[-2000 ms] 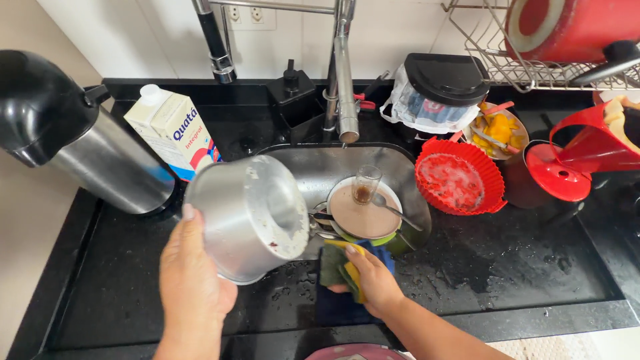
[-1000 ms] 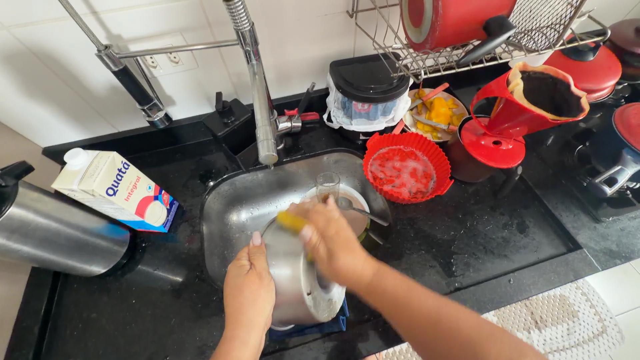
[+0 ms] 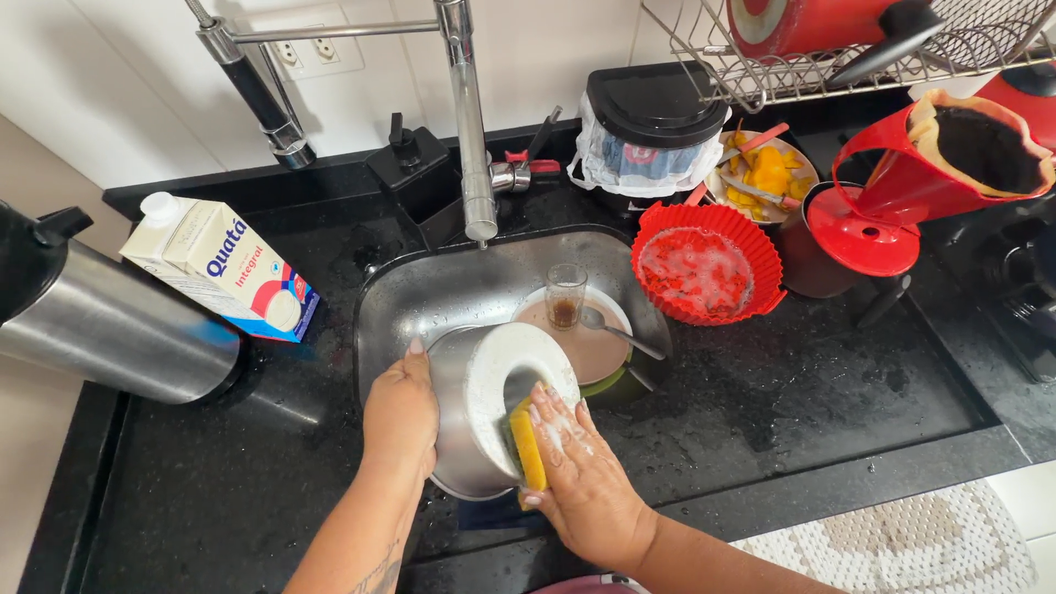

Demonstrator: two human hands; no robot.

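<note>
My left hand [image 3: 402, 412] grips the side of an aluminium pot [image 3: 470, 412], tilted over the front of the steel sink [image 3: 404, 305]. White suds cover much of its flat base, which faces right. Against that base my right hand [image 3: 582, 470] presses a yellow and green sponge [image 3: 528, 445], with foam on the fingers. Behind the pot, a plate of cloudy brownish liquid [image 3: 590, 351] sits in the sink, with a small glass [image 3: 566, 297] and a spoon [image 3: 623, 332] on it. The faucet spout [image 3: 479, 206] hangs above the sink's back edge.
A milk carton [image 3: 227, 268] and a steel thermos [image 3: 124, 322] stand left. Right of the sink are a red silicone mould with soapy liquid [image 3: 701, 264], a bowl of yellow peels [image 3: 767, 177] and a red coffee filter holder [image 3: 907, 186]. A wire dish rack [image 3: 751, 87] hangs above; a bag-lined bin [image 3: 652, 136] stands behind.
The sponge has moved from the pot's upper side down to its base, which now faces more toward me. The base carries more white suds than two seconds ago.
</note>
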